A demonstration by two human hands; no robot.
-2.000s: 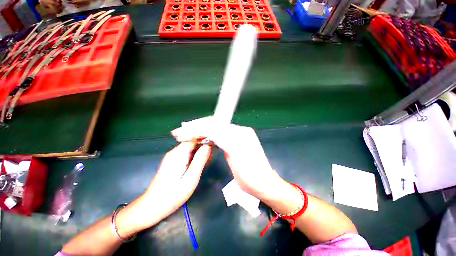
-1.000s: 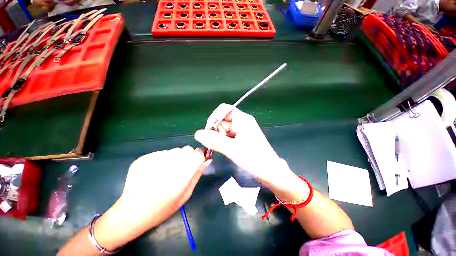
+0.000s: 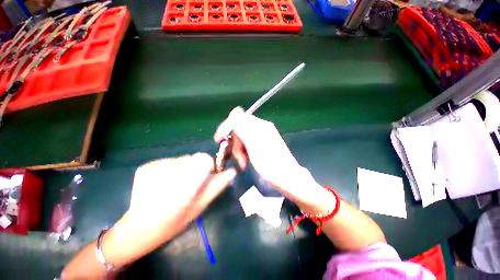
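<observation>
A watch's small case [image 3: 221, 155] shows partly between my hands, brownish and blurred. Its long pale strap [image 3: 277, 87] sticks out up and to the right past my right hand, seen nearly edge-on. My left hand [image 3: 170, 188] grips the case side, back of the hand up. My right hand [image 3: 263, 147] is closed around the strap near the case; its fingertips are partly hidden. A blue stick [image 3: 206, 240] lies on the bench below my left hand. A white, uneven-edged cloth [image 3: 262, 206] lies below my right hand.
A red parts bin [image 3: 30, 202] and clear bottle [image 3: 64, 210] stand left. A red tray with strapped watches [image 3: 82, 65] is upper left, another red tray [image 3: 233, 24] at the back. A white card [image 3: 382, 192] and clipboard papers [image 3: 471, 158] lie right.
The strap has turned from broad side to nearly edge-on and now points further right. My left hand has turned back-up. In the last second both hands moved little, and more of the case shows.
</observation>
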